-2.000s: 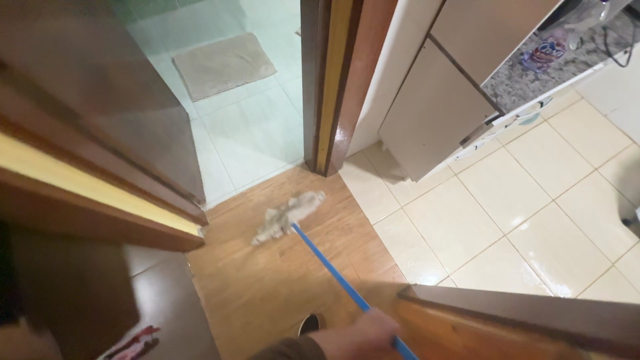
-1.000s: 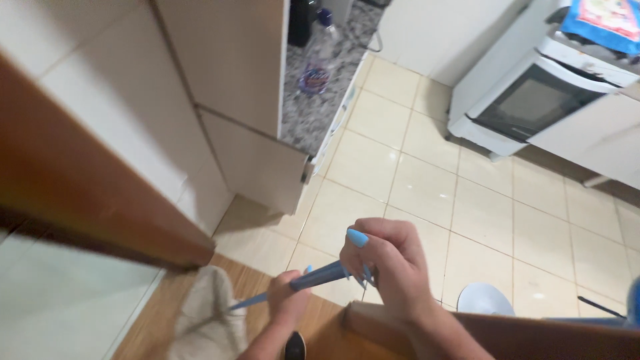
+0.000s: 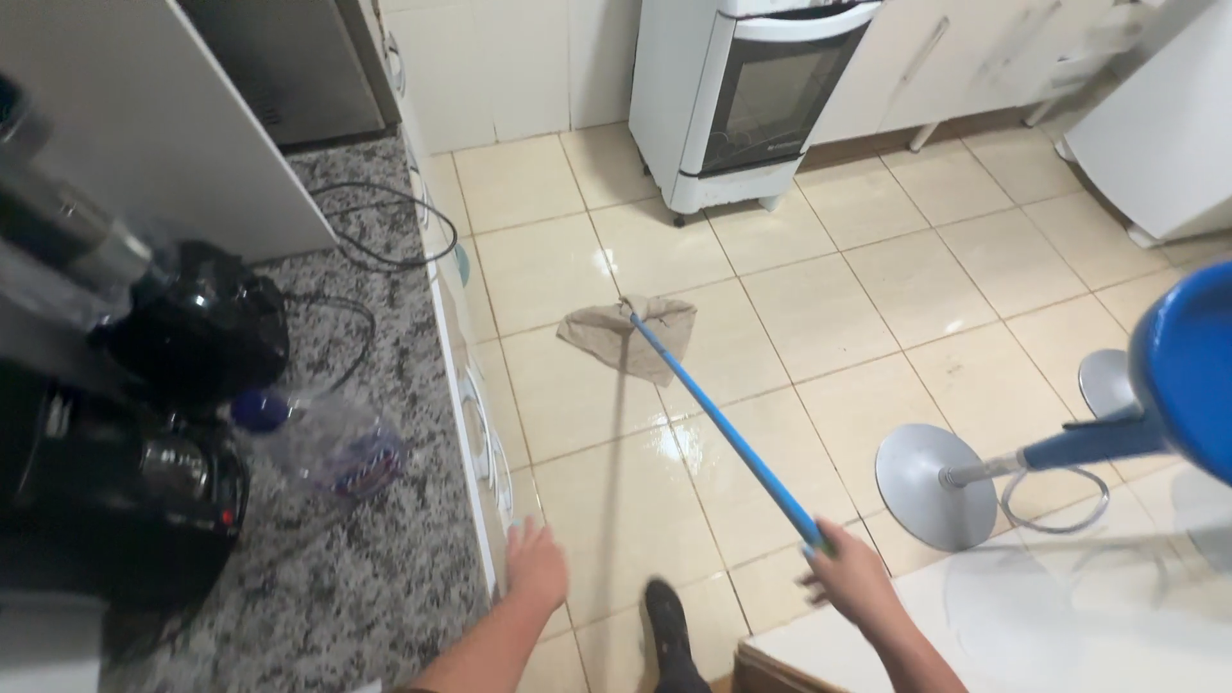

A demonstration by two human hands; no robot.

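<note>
A blue pole slants across the view from my right hand, which grips its upper end. At the pole's far end a beige floor cloth lies draped on the wet-looking tiles. My left hand is off the pole, with nothing in it and its fingers apart, beside the edge of the granite counter. The head of the tool under the cloth is hidden.
The counter on the left bears a plastic bottle, black appliances and loose cables. A white stove stands ahead. To the right are a blue bar stool with a round metal base and a white fridge. My shoe is below.
The view has moved from the doorway into the kitchen. The cloth has gone from the wood floor to the tiles. My left hand has let go of the pole, which both hands held a second ago.
</note>
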